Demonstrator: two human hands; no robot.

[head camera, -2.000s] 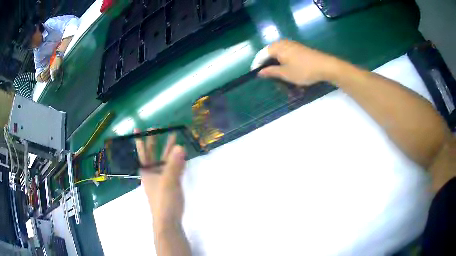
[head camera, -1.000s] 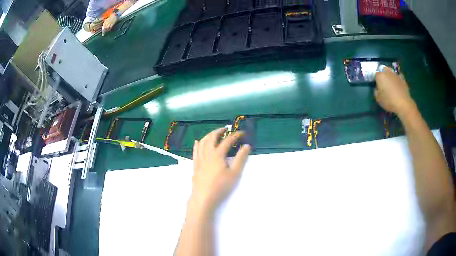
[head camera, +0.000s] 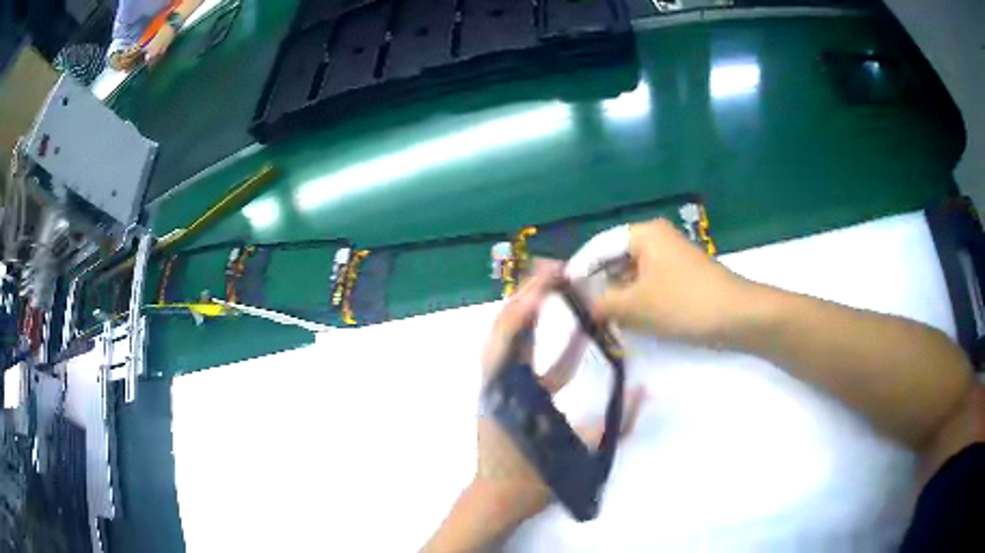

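A black phone middle frame (head camera: 553, 434) is held tilted above the white sheet (head camera: 324, 432), its solid dark end low and its open window higher up. My left hand (head camera: 518, 373) is behind and around it, with fingers showing through the window. My right hand (head camera: 664, 283) is at the frame's upper end, thumb and fingers closed on its edge, with white covers on the fingertips. Both hands and the frame are blurred, so the exact contact of the fingertips is hard to see.
Several frames lie in a row on the green belt (head camera: 432, 194) along the sheet's far edge. A black blister tray (head camera: 432, 54) stands beyond. At left are a white guide bar (head camera: 275, 315), a yellow-brown strip (head camera: 232, 203) and a metal bracket (head camera: 132, 324). A person's hand (head camera: 160, 45) shows at top left.
My right hand has come back from the far right of the belt to the left hand. A frame is now held between both hands over the sheet. The view has shifted.
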